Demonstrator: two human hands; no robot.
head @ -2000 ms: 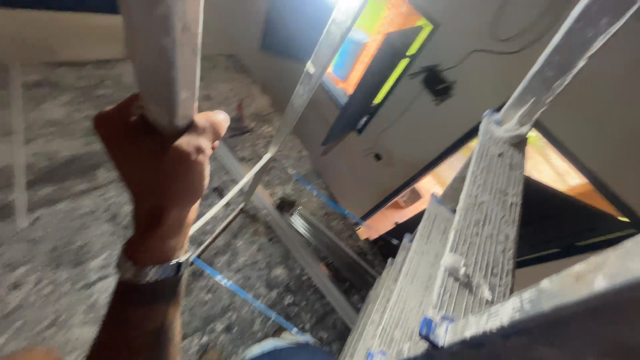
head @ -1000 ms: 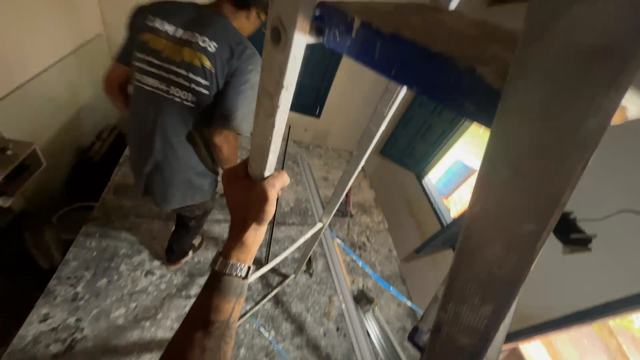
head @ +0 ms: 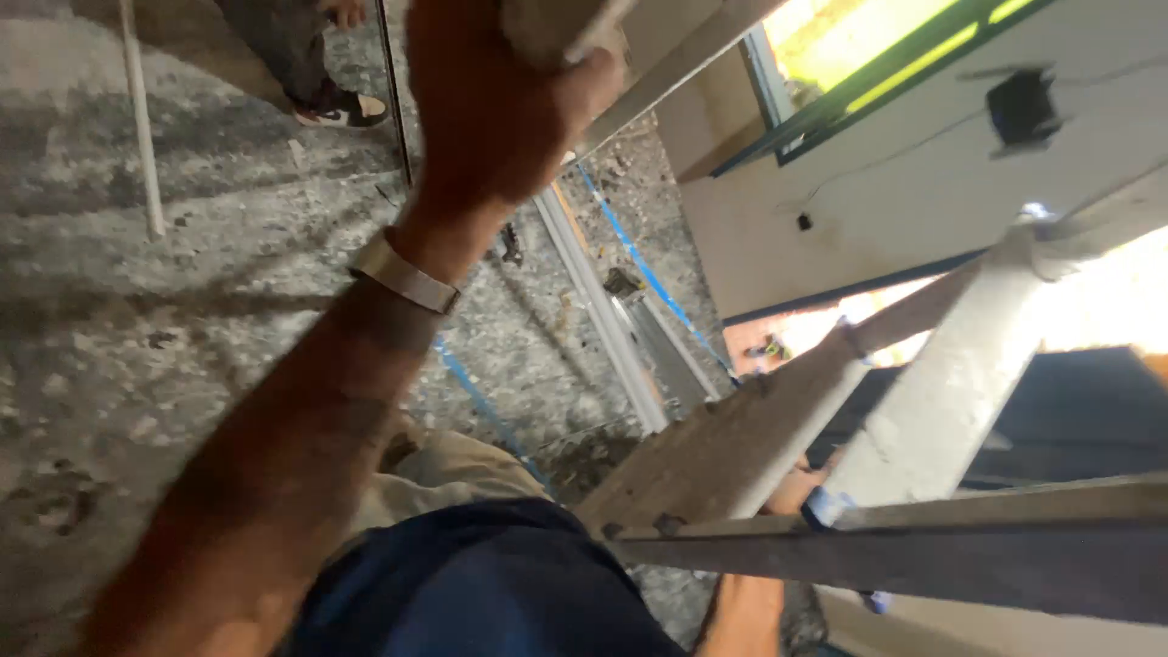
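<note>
My left hand (head: 511, 109), with a metal-banded watch at the wrist, is closed around a pale ladder rail (head: 552, 27) at the top centre. Lower right, my right hand (head: 798, 488) is partly hidden behind the dark side rail (head: 894, 557) of the stepladder, beside its plaster-spattered steps (head: 949, 392). Its grip cannot be made out. Blue plastic end pieces (head: 826, 506) sit where step and rail meet. My dark blue shirt and light trousers show below.
A co-worker's leg and shoe (head: 342, 111) stand at upper left, near a thin dark bar (head: 397, 100). Metal profiles (head: 602, 310) and blue tape (head: 639, 260) lie on the stained floor. A pale pole (head: 141, 128) is at left. Bright window openings (head: 849, 46) are at right.
The view has swung down. The co-worker, seen from head to foot a second ago, now shows only by a leg and a hand. My right hand has come into view; my left still grips the rail.
</note>
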